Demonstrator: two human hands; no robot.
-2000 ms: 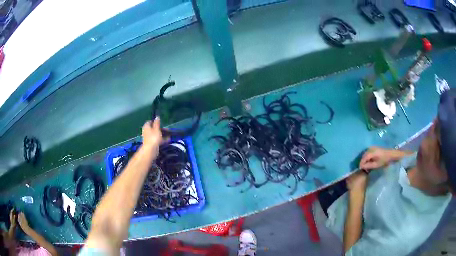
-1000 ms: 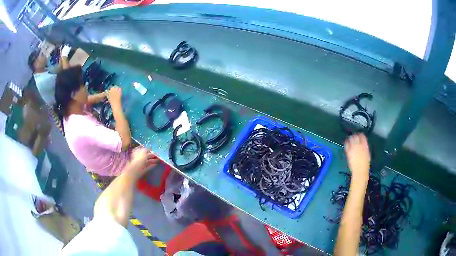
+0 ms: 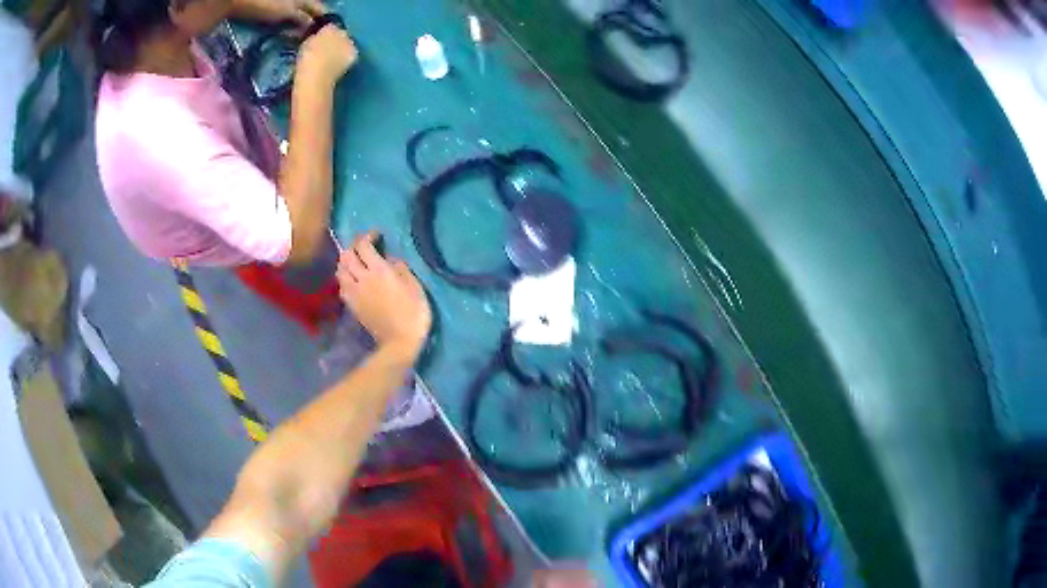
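Observation:
My left hand [image 3: 388,296] is at the bench's front edge, fingers bent. A short dark bit shows at its fingertips and a dark curve beside its wrist; whether it holds them is unclear. A blurred patch of skin at the bottom edge, apparently my right hand [image 3: 563,578], is almost wholly cut off. Large black headband arcs [image 3: 427,230] lie on the bench beside a dark round disc [image 3: 541,231] and a white paper slip [image 3: 543,303]. Nearer are a headband sub-assembly with a small inner arc [image 3: 473,419] and more black arcs [image 3: 703,385].
A blue tray [image 3: 809,505] of small black arcs is at the bottom right. A white bottle [image 3: 432,57] stands farther up the bench. Black arcs [image 3: 638,57] lie on the green belt [image 3: 827,299]. A person in pink [image 3: 184,172] works at upper left. A red stool [image 3: 402,523] is below the bench edge.
The view has swung left and closer to the arcs and disc. My left hand has reached the bench edge. My right hand, earlier by an arc on the belt, is nearly out of view.

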